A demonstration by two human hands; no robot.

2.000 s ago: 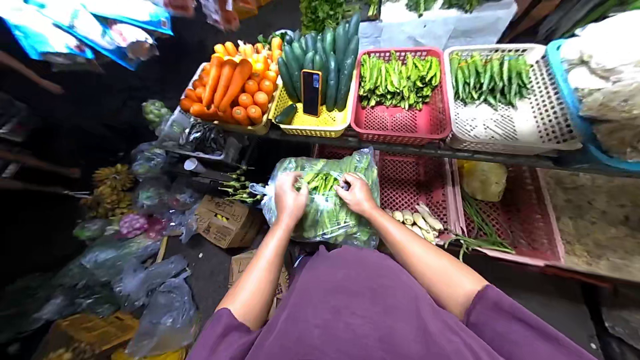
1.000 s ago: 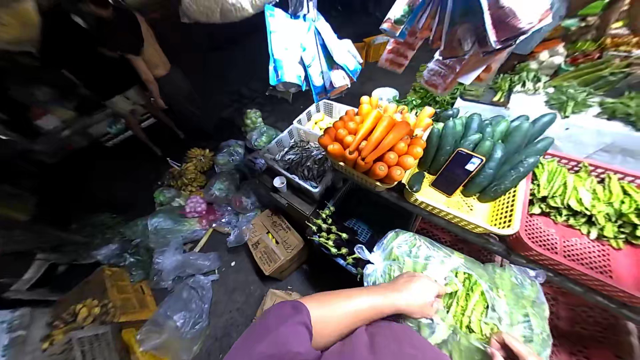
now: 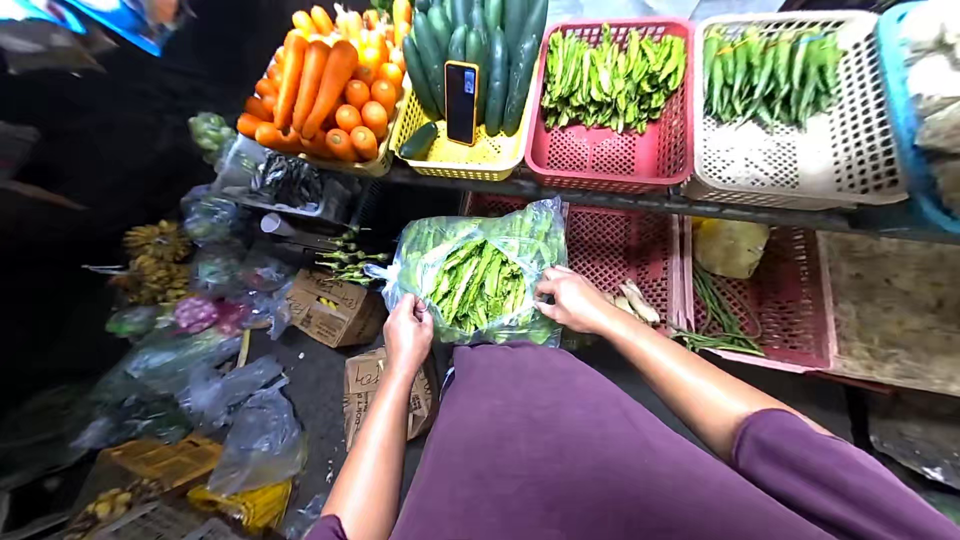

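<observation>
A clear plastic bag [image 3: 420, 247] full of green winged beans [image 3: 480, 289] lies in front of my body, with a wide torn opening on its upper side. My left hand [image 3: 409, 326] pinches the plastic at the lower left of the opening. On the right side, my right hand [image 3: 566, 300] grips the bag's film with bent fingers. The bag's knotted end points left, beside thin green stalks [image 3: 349, 259]. Beyond the bag, more winged beans [image 3: 607, 75] stand in a red plastic basket [image 3: 611, 176].
Carrots [image 3: 326, 82], cucumbers with a phone [image 3: 461, 101] propped on them, and okra [image 3: 772, 75] in a white basket [image 3: 795, 196] line the shelf. Red crates [image 3: 810, 300] sit below. Cardboard boxes [image 3: 334, 307] and plastic bags [image 3: 259, 435] lie on the floor at left.
The bag's opening is wider than two seconds ago, and my hands have moved from over the beans to its sides. The view swung left and back.
</observation>
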